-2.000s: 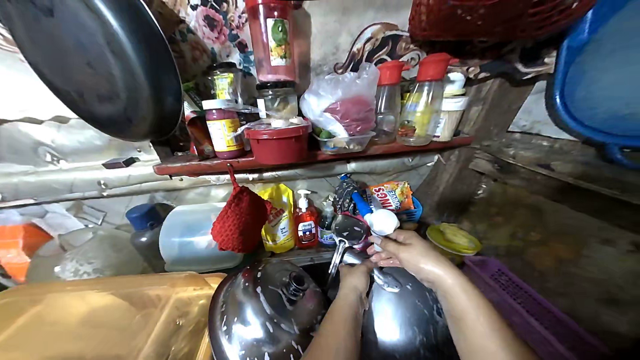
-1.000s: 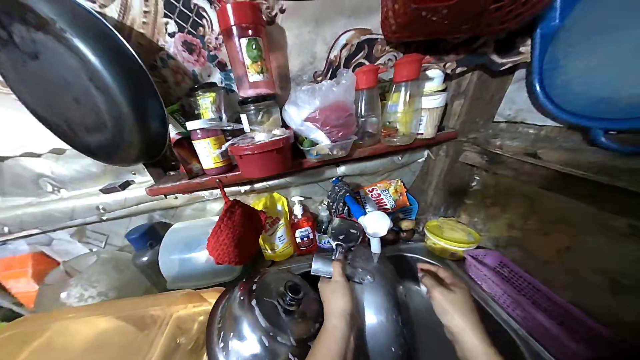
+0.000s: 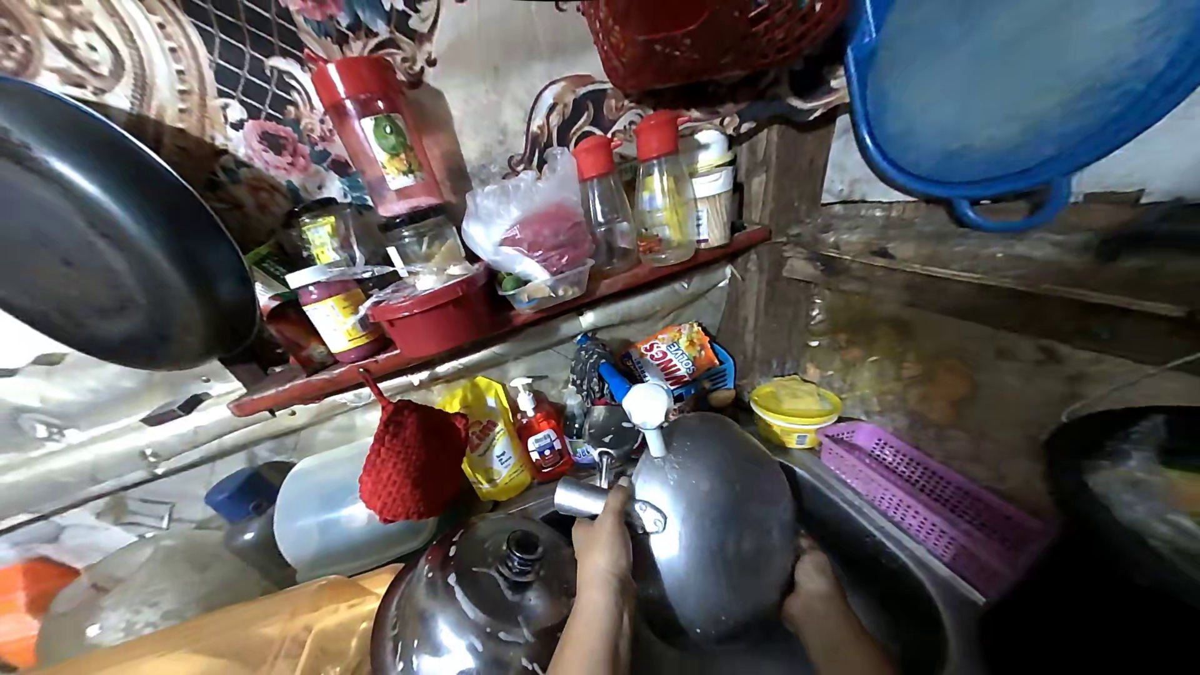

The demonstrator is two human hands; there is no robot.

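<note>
A rounded metal pan [image 3: 717, 534] stands tilted in the sink [image 3: 900, 581], its underside facing me. My left hand [image 3: 605, 544] grips the short metal handle at the pan's left side. Against the pan's right edge is my right hand [image 3: 817, 586], its fingers partly hidden behind the rim. Just above the pan is a white faucet [image 3: 649, 408] with a blue part behind it. A shiny domed metal lid with a black knob [image 3: 522, 555] lies at the left of the pan.
Behind the sink stand a red soap pump bottle [image 3: 544, 441], a yellow pouch [image 3: 492, 441] and a yellow tub [image 3: 795, 412]. A purple basket [image 3: 928, 497] lies right. A red shelf [image 3: 600, 291] holds jars and bottles. A black frying pan [image 3: 112, 234] hangs left.
My right hand, apart from the pan one second ago, is now at its right edge. The pan has been raised and tilted up beneath the faucet, my left hand staying at its handle.
</note>
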